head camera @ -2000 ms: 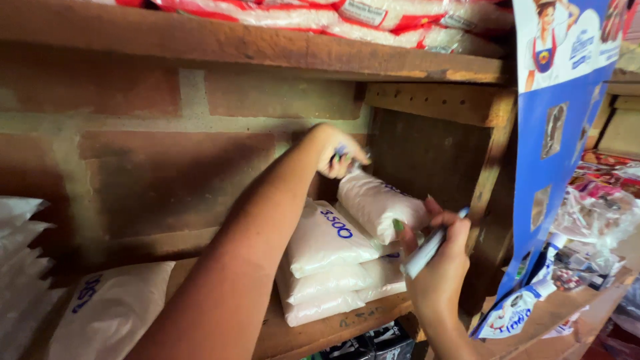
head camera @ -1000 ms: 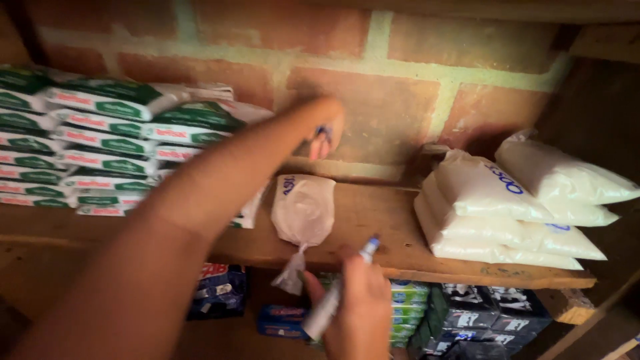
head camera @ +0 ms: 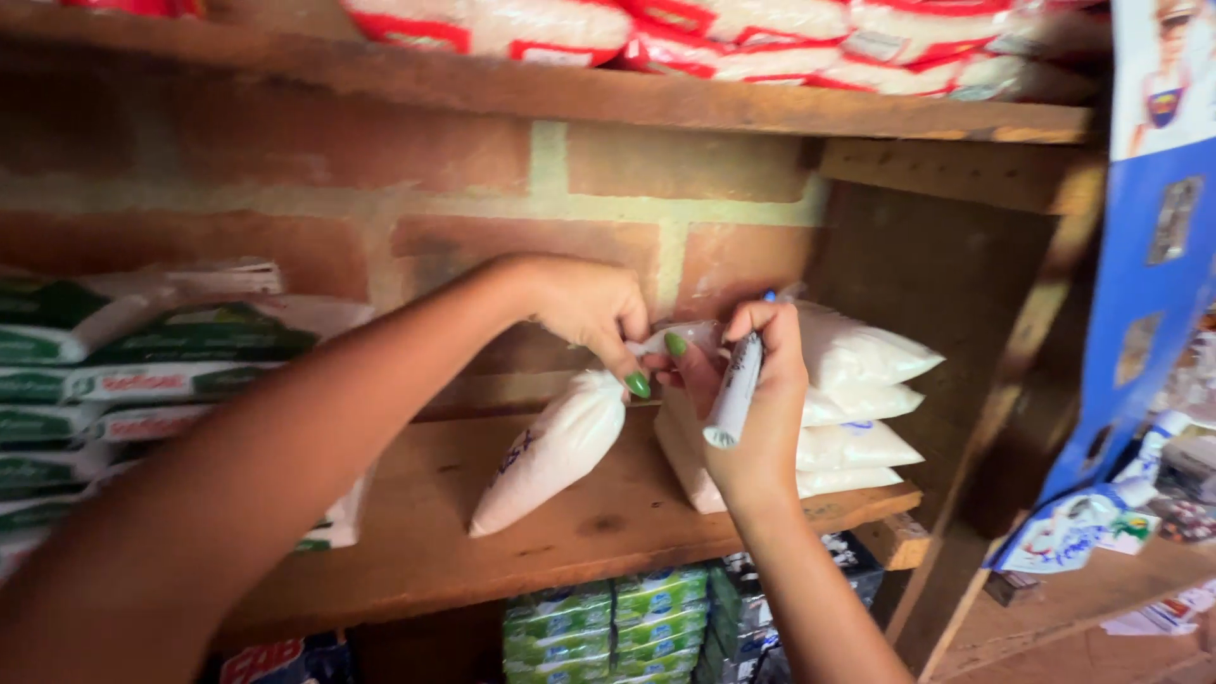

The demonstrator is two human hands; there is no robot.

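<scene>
A clear plastic bag of white granular goods [head camera: 556, 451], marked in blue ink, hangs tilted over the wooden shelf with its lower end at the boards. My left hand [head camera: 598, 313] pinches its gathered neck. Just to the right, my right hand [head camera: 750, 380] holds the bag's twisted plastic end between thumb and finger, and also grips a white marker [head camera: 736, 389] against the palm. Both thumbs show green nails. Behind my right hand, similar filled bags [head camera: 855, 408] are stacked at the shelf's right end.
Green-and-white packets [head camera: 152, 380] are piled on the left. Red-and-clear bags [head camera: 741, 43] lie on the upper shelf [head camera: 570, 90]. Below are green wrapped packs [head camera: 608, 627] and dark packages [head camera: 836, 570]. A blue printed banner [head camera: 1130, 285] hangs by the right wooden post. A brick wall [head camera: 456, 256] stands behind.
The bag lay on the shelf between the piles one second ago; now it is lifted by its neck. My left hand has come to the neck, beside my right hand. The view has shifted.
</scene>
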